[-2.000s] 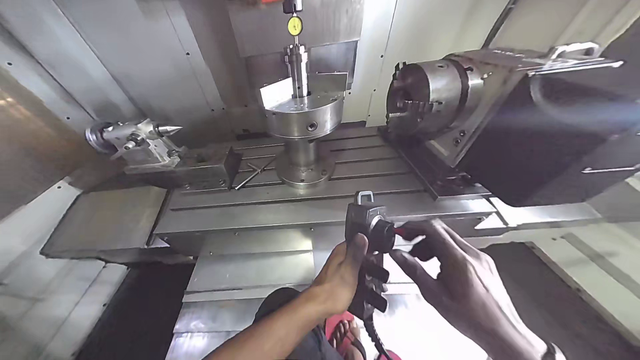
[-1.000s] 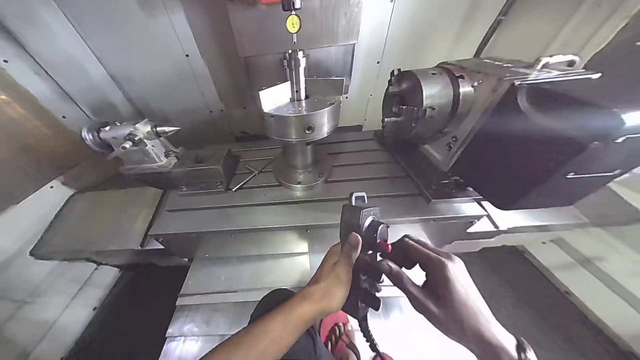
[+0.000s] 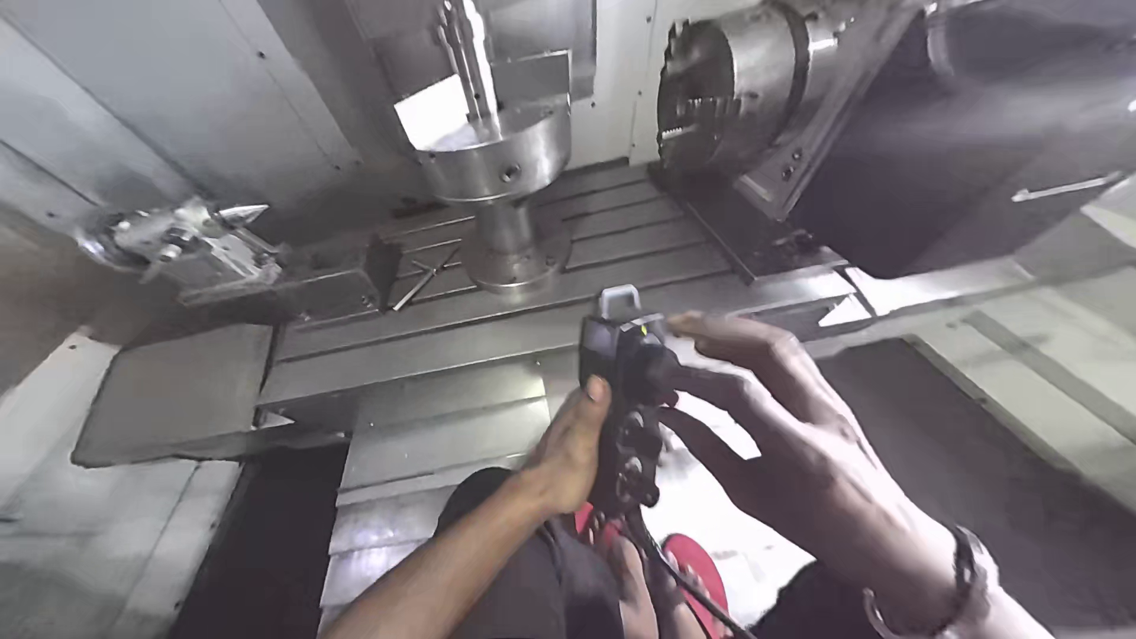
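My left hand [image 3: 572, 444] is closed around a black handheld pendant control [image 3: 621, 399] with knobs, a metal hook on top and a cable running down from it. At its right side is my right hand [image 3: 781, 435], fingers spread, the fingertips near or on the upper knob; contact cannot be told for sure. Beyond the pendant, a round steel workpiece or fixture [image 3: 501, 164] stands on a flanged pedestal [image 3: 515, 253] on the slotted machine table [image 3: 621, 222]. A shiny vertical shaft [image 3: 470, 71] rises from its middle.
A tailstock with a pointed centre [image 3: 191, 244] sits at the left. At the right are a jawed chuck [image 3: 732, 89] and its dark rotary-unit housing [image 3: 967, 151]. Crossed metal rods [image 3: 426, 280] lie on the table beside the pedestal. Metal covers [image 3: 177, 390] flank the table; red sandals [image 3: 697, 568] show below.
The view has tilted down, and the yellow dial indicator seen earlier is out of frame. My right hand's fingers have spread from the pinch they held at the pendant's knob. My left hand keeps its hold.
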